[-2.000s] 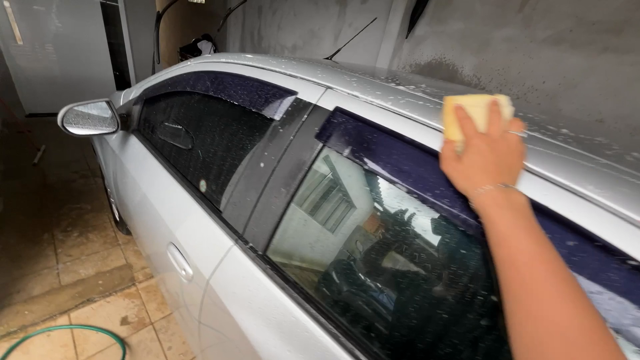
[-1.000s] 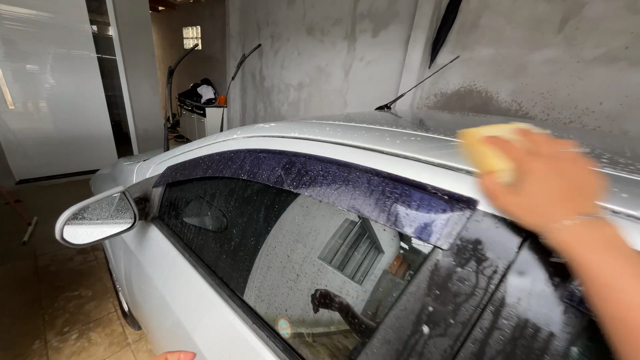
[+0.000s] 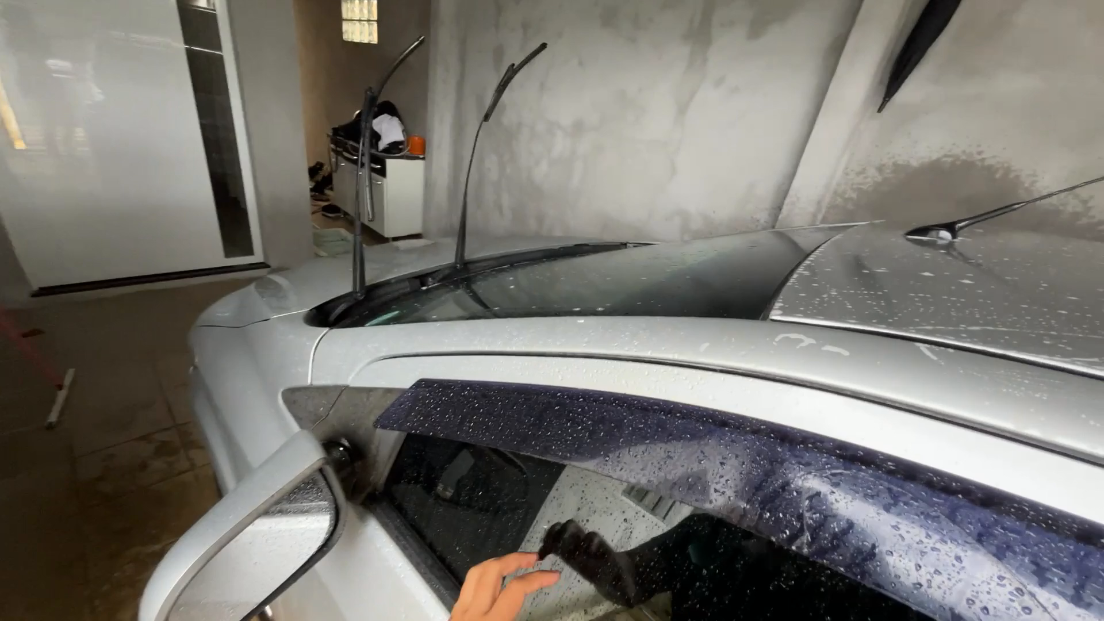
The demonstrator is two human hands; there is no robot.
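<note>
My left hand (image 3: 504,588) shows at the bottom edge, by the wet front side window (image 3: 483,483) of a silver car. Its fingers are slightly bent and apart, with nothing seen in them; whether it touches the glass I cannot tell. A dark reflection of a hand and arm lies beside it in the window. Above the window runs a dark tinted wind deflector (image 3: 604,431) covered in droplets. The silver roof (image 3: 966,285) carries drops and some whitish streaks. My right hand and the yellow sponge are out of view.
The side mirror (image 3: 250,535) juts out at lower left. Two wiper arms (image 3: 359,198) stand raised off the windshield (image 3: 604,280). A roof antenna (image 3: 957,226) slants up at right. Behind are a grey wall (image 3: 621,121), a white cabinet (image 3: 401,194) and a large white door (image 3: 112,147).
My right hand, moving with the yellow sponge along the roof edge in the earlier frames, has left the view. More of my left hand shows. The view has shifted toward the car's front.
</note>
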